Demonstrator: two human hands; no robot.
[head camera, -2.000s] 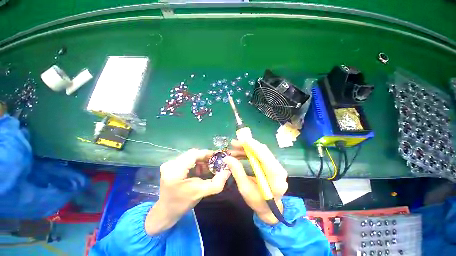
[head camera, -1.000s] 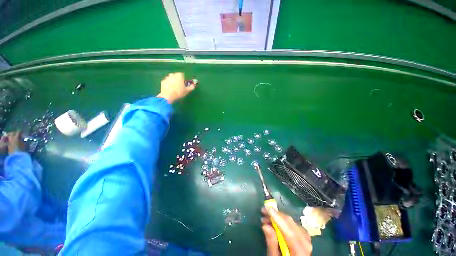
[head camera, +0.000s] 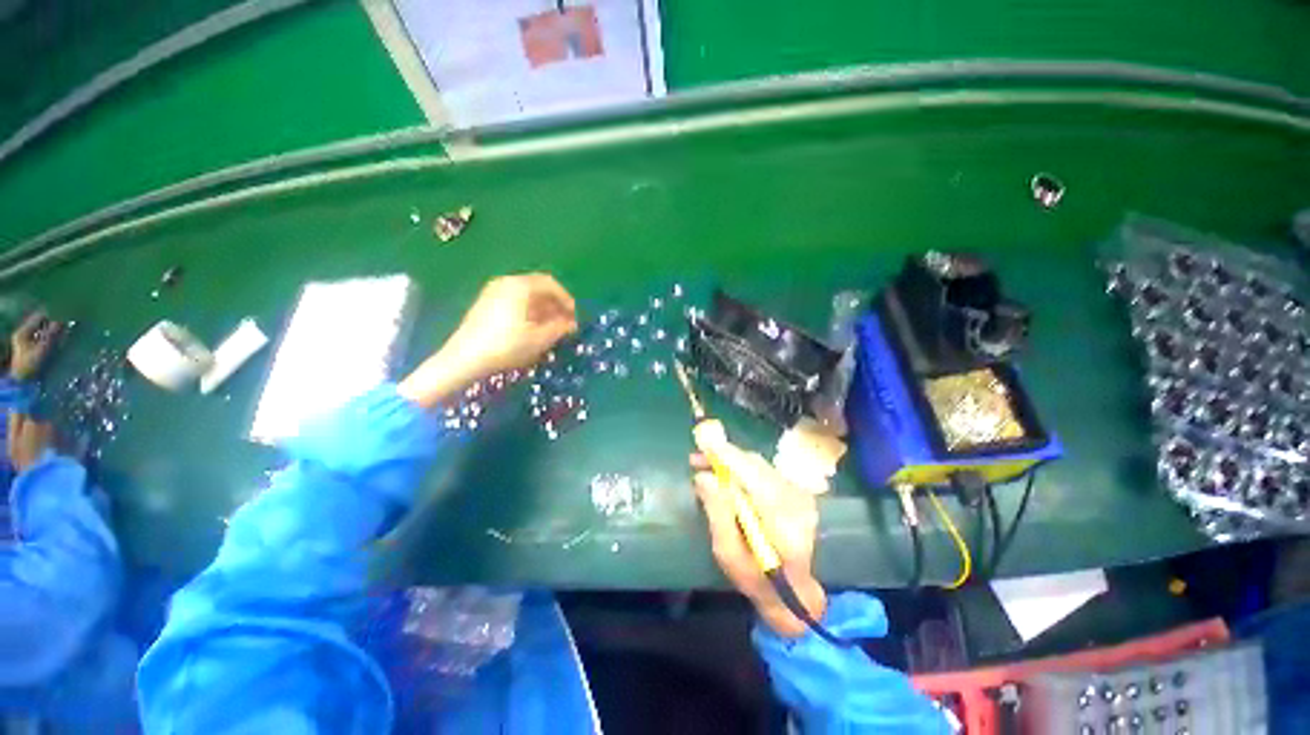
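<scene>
My right hand (head camera: 762, 520) holds the yellow-handled soldering iron (head camera: 739, 495) like a pen, its metal tip pointing up and away beside the loose boards. My left hand (head camera: 520, 323) is over the mat at the left edge of the scattered small LED boards (head camera: 621, 342). Its fingers are curled, and whether they hold something cannot be told. Connector leads with white plugs (head camera: 463, 405) lie below my left hand. A small round housing assembly (head camera: 453, 223) lies at the back of the mat. A small clear cluster (head camera: 618, 495) lies near the front edge.
A black fan (head camera: 769, 359), cream pads (head camera: 809, 457) and the blue soldering station (head camera: 894, 417) stand right of the iron. Blister trays (head camera: 1221, 376) are far right, a dark ring (head camera: 1046, 190) behind. A white tray (head camera: 333, 352) and roll (head camera: 168, 355) are left. Another person's sleeve (head camera: 58, 560) is far left.
Both hands were together on a round assembly. My left hand then reached to the back with it; it now lies there, and the hand is back near the boards. My right hand keeps the iron.
</scene>
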